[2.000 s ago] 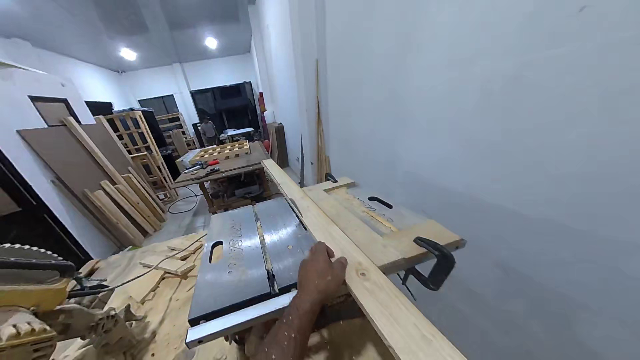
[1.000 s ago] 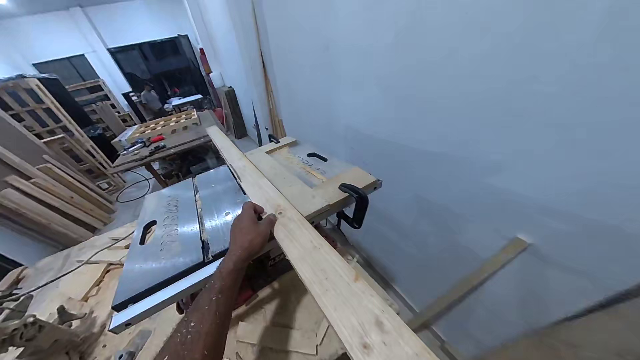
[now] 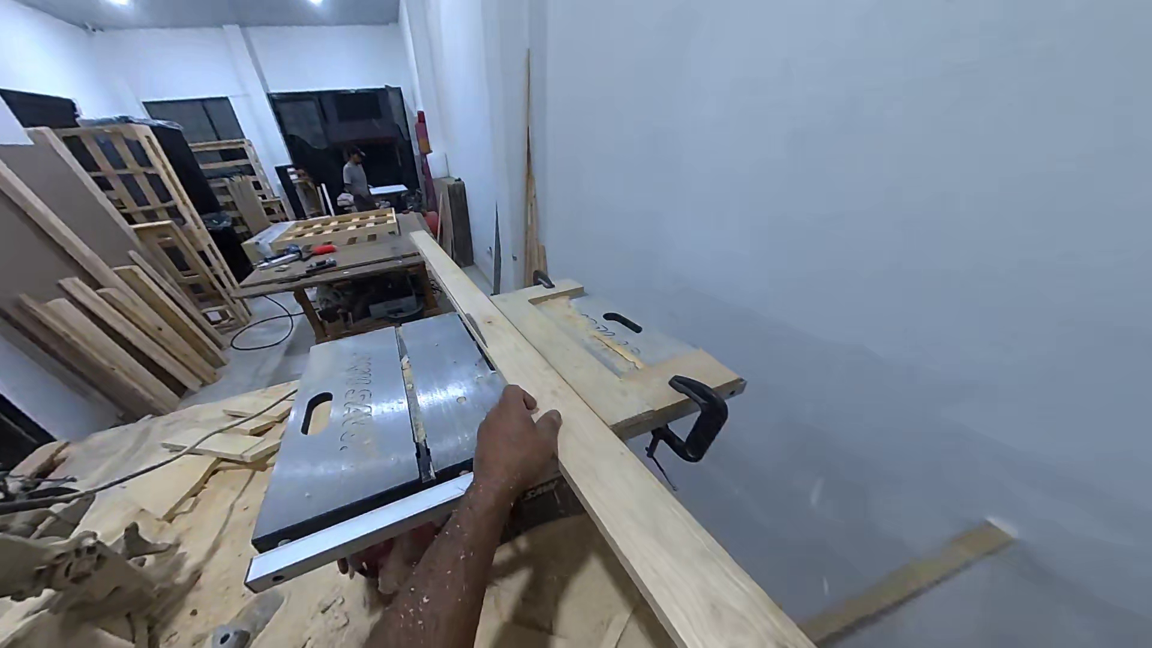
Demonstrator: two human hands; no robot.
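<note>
My left hand point(image 3: 517, 441) rests at the left edge of a long pale wooden board point(image 3: 621, 486), fingers bent and thumb on its upper face. The board slopes from the bottom right to its far end near a rear workbench. It lies over the right side of a table saw with a metal top point(image 3: 360, 396). A dark blade or guard part point(image 3: 474, 329) shows beside the board's left edge. A wooden fence piece point(image 3: 576, 360) lies along the board's right side, with a black C-clamp point(image 3: 697, 418) at its near end. My right hand is out of view.
Behind stands a workbench point(image 3: 360, 263) with a slatted wooden frame point(image 3: 337, 229) and tools. A person point(image 3: 355, 180) is farther back. Planks point(image 3: 117, 333) lean at left. Offcuts point(image 3: 225, 441) and a cable point(image 3: 180, 459) lie left of the saw. A wall point(image 3: 855, 270) rises at right.
The view has shifted. My left hand stays at the board's edge beside the saw.
</note>
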